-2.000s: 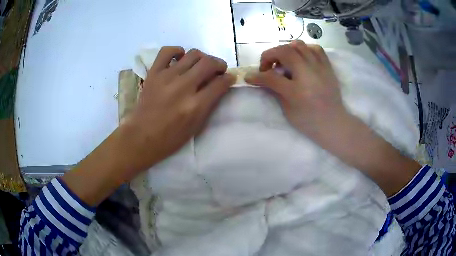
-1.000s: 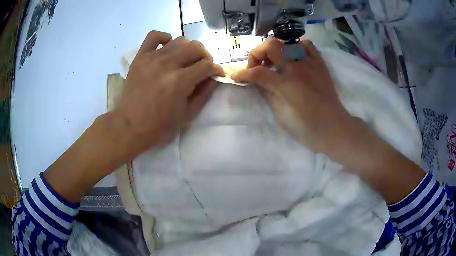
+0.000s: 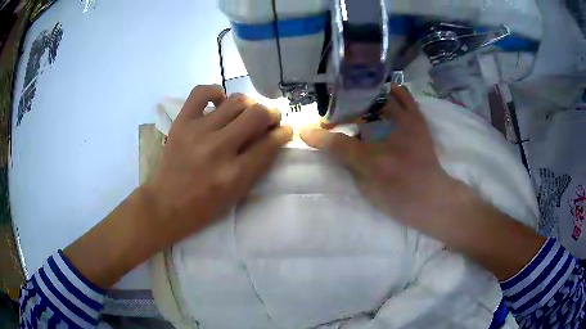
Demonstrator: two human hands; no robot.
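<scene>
The white quilted garment (image 3: 321, 225) covers the table's front edge and spreads toward me. A beige band (image 3: 149, 154) runs along its left edge. My left hand (image 3: 218, 160) and my right hand (image 3: 385, 154) pinch the garment's top edge between thumbs and fingers, a small gap between the thumb tips. The edge lies just in front of the lit needle area (image 3: 297, 96) of the white sewing machine (image 3: 279, 45) with a blue stripe. Glare and my fingers hide the exact spot under the needle. Part of my right hand's fingers is behind the machine head.
The white table (image 3: 96, 128) with a dark smudged patch lies to the left. The machine head hangs low above my hands. A plastic bag with red print (image 3: 575, 205) is at the right. Blurred thin tools lie behind the garment at right.
The machine head now fills more of the top of the view, and the hands and garment edge appear lower in it. Both hands still pinch the edge, now close by the needle.
</scene>
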